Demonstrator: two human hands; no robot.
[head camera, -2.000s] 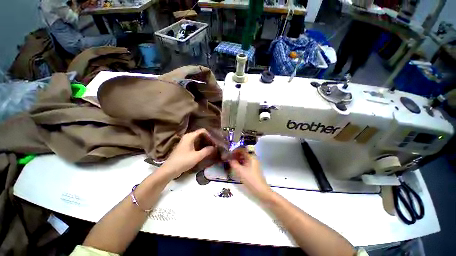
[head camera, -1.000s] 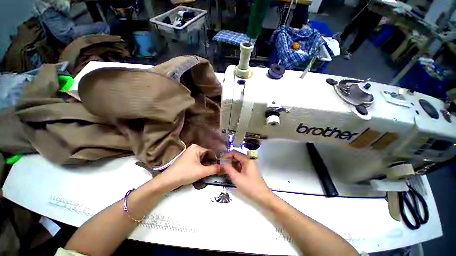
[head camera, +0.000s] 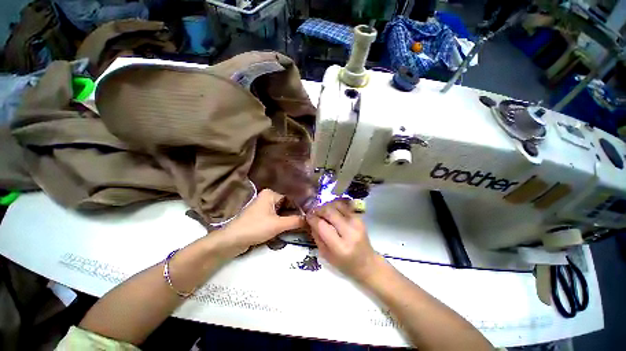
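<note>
The brown garment piece (head camera: 185, 120) lies in a large soft heap left of the needle, with a white-edged strip along its lower edge. The white "brother" sewing machine (head camera: 412, 151) stands right of it. The presser foot and needle area (head camera: 325, 190) is under a bright bluish-white light. My left hand (head camera: 264, 221) pinches the garment's edge just in front of the needle. My right hand (head camera: 338, 230) pinches the same edge beside it, fingertips close to the left ones. The fingers hide the exact grip and most of the needle plate.
A long black tool (head camera: 449, 230) lies under the machine arm. Black-handled scissors (head camera: 570, 288) lie at the table's right end. A small dark pile (head camera: 309, 263) sits on the white table (head camera: 226, 301) before my hands. A white basket (head camera: 248, 8) stands behind.
The view has shifted, so the machine appears larger and further right. Both hands stay at the cloth edge before the needle; my right hand's fingers are more curled and nearer the presser foot.
</note>
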